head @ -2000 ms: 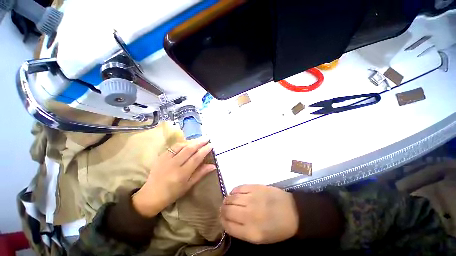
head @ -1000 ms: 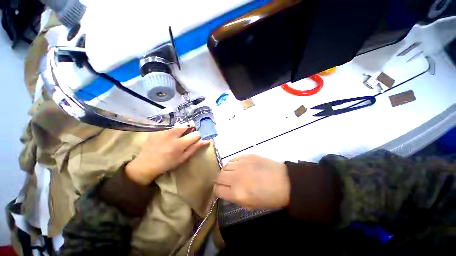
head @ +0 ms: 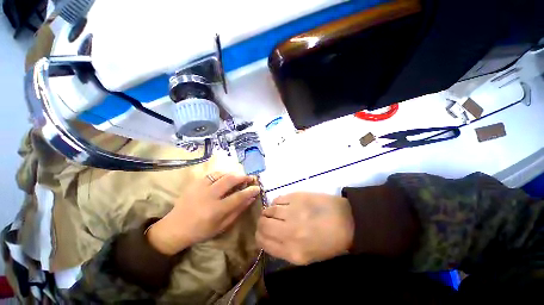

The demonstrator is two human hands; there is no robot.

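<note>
A tan garment panel [head: 137, 190] lies under the white sewing machine's foot and drapes left and down over the table's front edge. Its speckled overlocked edge runs down from the blue-grey translucent guard [head: 253, 160]. My left hand [head: 206, 208] lies on the panel, fingertips at the edge just below the guard, a ring on one finger. My right hand [head: 307, 228] is closed on the overlocked edge just below the left fingertips; its fingertips are turned in and partly hidden. The needle is too small to make out.
A chrome bar [head: 89, 156] curves left of the foot, beside the ribbed dial [head: 197, 117]. A dark glossy device [head: 334, 65] is strapped above. Black thread snips [head: 420, 137], a red scissors loop [head: 379, 112] and brown scraps [head: 490, 132] lie at the right.
The view has shifted. My left fingertips have moved from beside the foot to below the guard. My right hand has moved up the edge, closer to my left hand, since the first frame.
</note>
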